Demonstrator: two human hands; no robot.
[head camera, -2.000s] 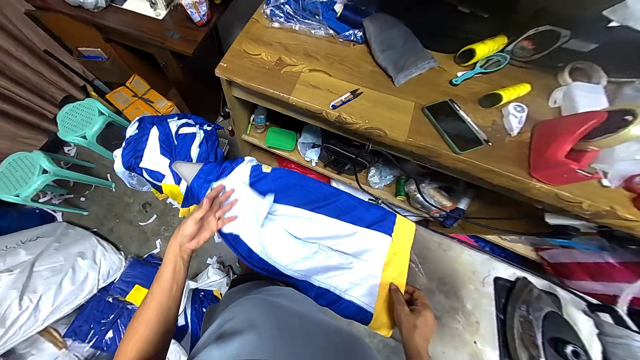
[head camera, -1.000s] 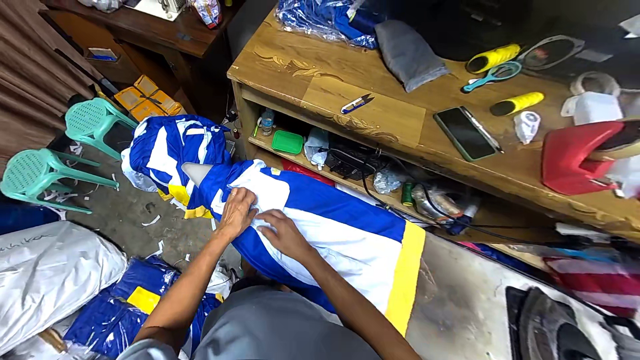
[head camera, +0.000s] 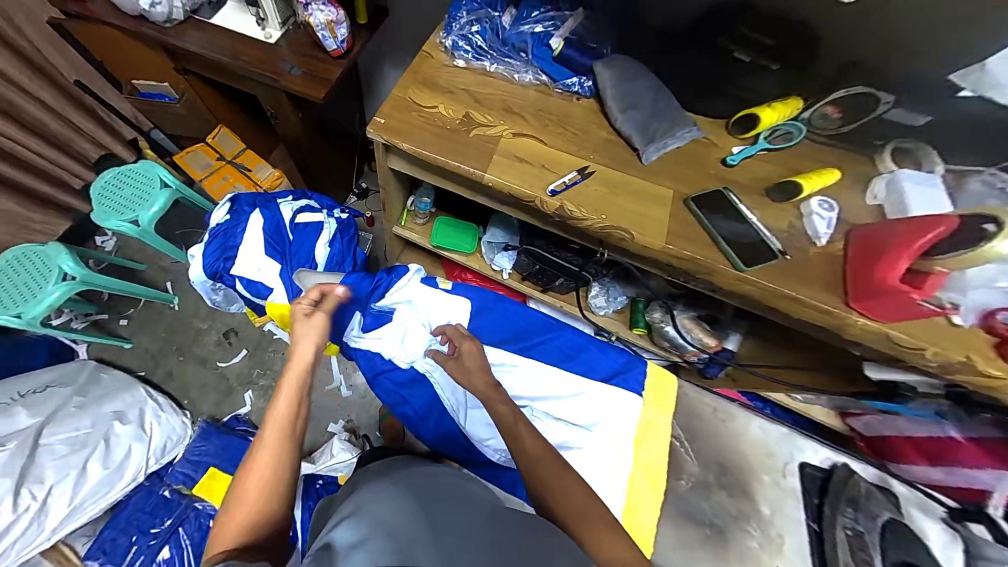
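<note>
A blue and white garment with a yellow hem band (head camera: 567, 394) lies stretched over a narrow ironing board (head camera: 732, 472), whose grey tip pokes out at the far left end. My left hand (head camera: 315, 309) is raised over that end, fingers bent, thumb near the fingertips; whether it pinches cloth I cannot tell. My right hand (head camera: 461, 358) is over the bunched white part of the garment, its fingers curled and a little apart, with no cloth clearly gripped. A clothes iron (head camera: 866, 520) rests at the lower right on the board.
A wooden cabinet (head camera: 441, 118) runs beyond the board, bearing thread snips (head camera: 571, 181), a phone (head camera: 736, 228), yellow thread spools (head camera: 803, 185) and a red tape dispenser (head camera: 898, 268). Left are a heap of similar garments (head camera: 276, 244), green plastic stools (head camera: 138, 197) and a white sack (head camera: 79, 449).
Both hands were together on the white cloth one second ago; now they are apart, the left nearer the board's tip. Two seconds ago my right hand was at the yellow hem.
</note>
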